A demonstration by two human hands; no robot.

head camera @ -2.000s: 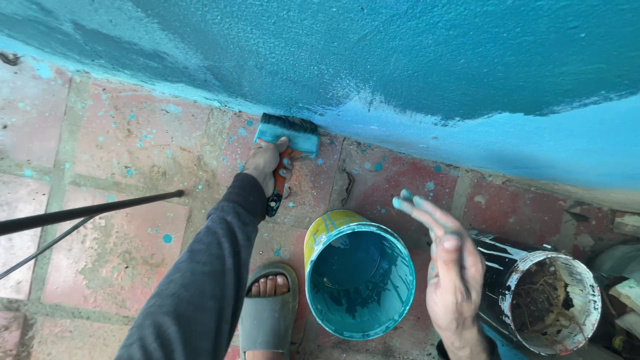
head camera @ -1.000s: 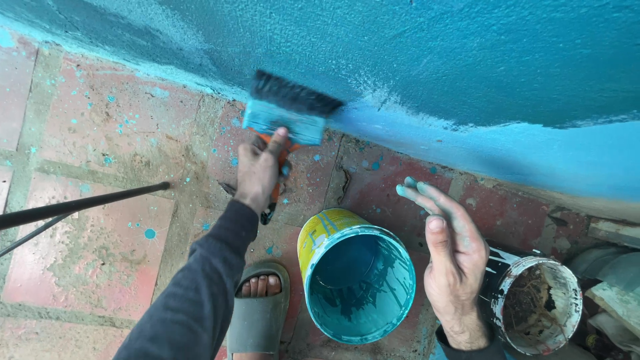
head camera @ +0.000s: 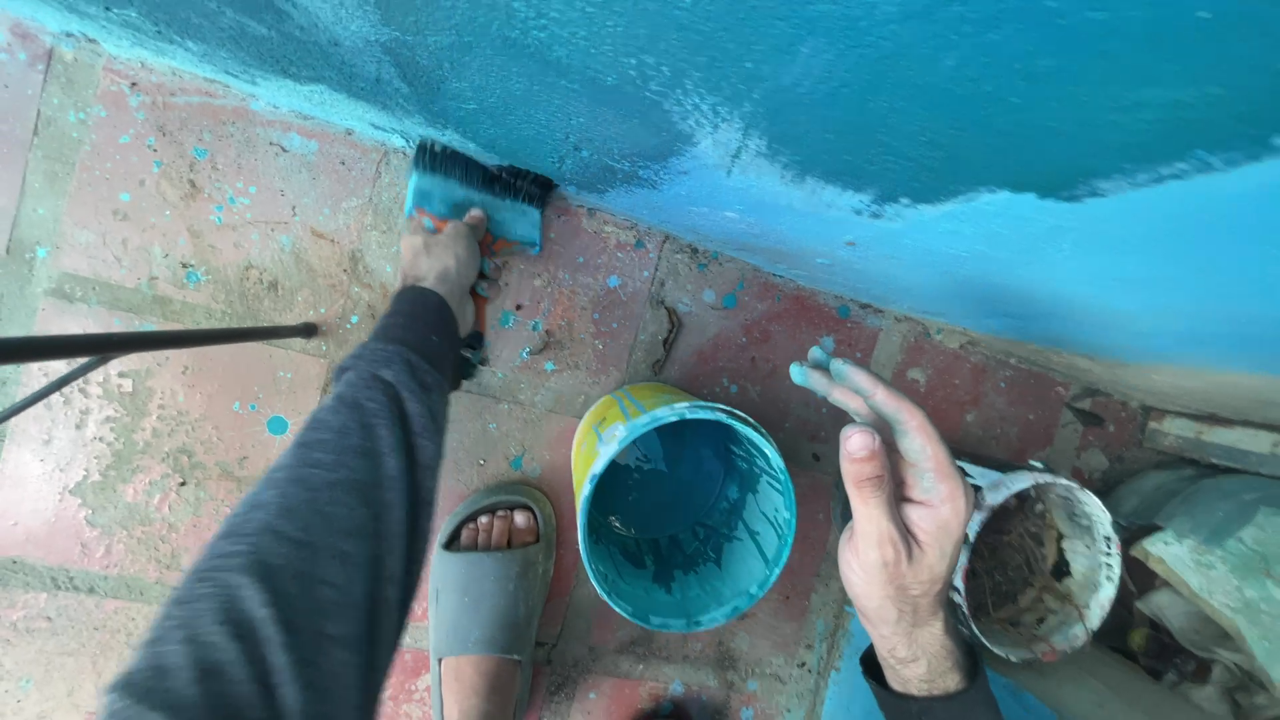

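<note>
My left hand [head camera: 442, 258] grips the orange handle of a wide paintbrush [head camera: 478, 205], its head coated in light blue paint. The dark bristles press where the painted wall [head camera: 620, 110] meets the tiled floor. My right hand [head camera: 895, 500] is raised, palm turned inward, with paint on its fingertips and nothing held. Between the hands, a yellow paint bucket [head camera: 686, 520] stands on the floor, coated inside with teal paint that has run in streaks. The wall is darker teal above, with a lighter blue patch lower at the right.
A second, paint-spattered bucket [head camera: 1040, 565] with dry debris inside stands right of my right hand. Rubble and pieces of board [head camera: 1215, 560] lie at the far right. Thin dark metal legs [head camera: 160, 342] reach in from the left. My sandalled foot [head camera: 492, 590] is beside the yellow bucket.
A second ago the brush was blurred against the wall just above the floor edge; now its bristles are down at that edge, further left. My right hand stays raised beside the yellow bucket.
</note>
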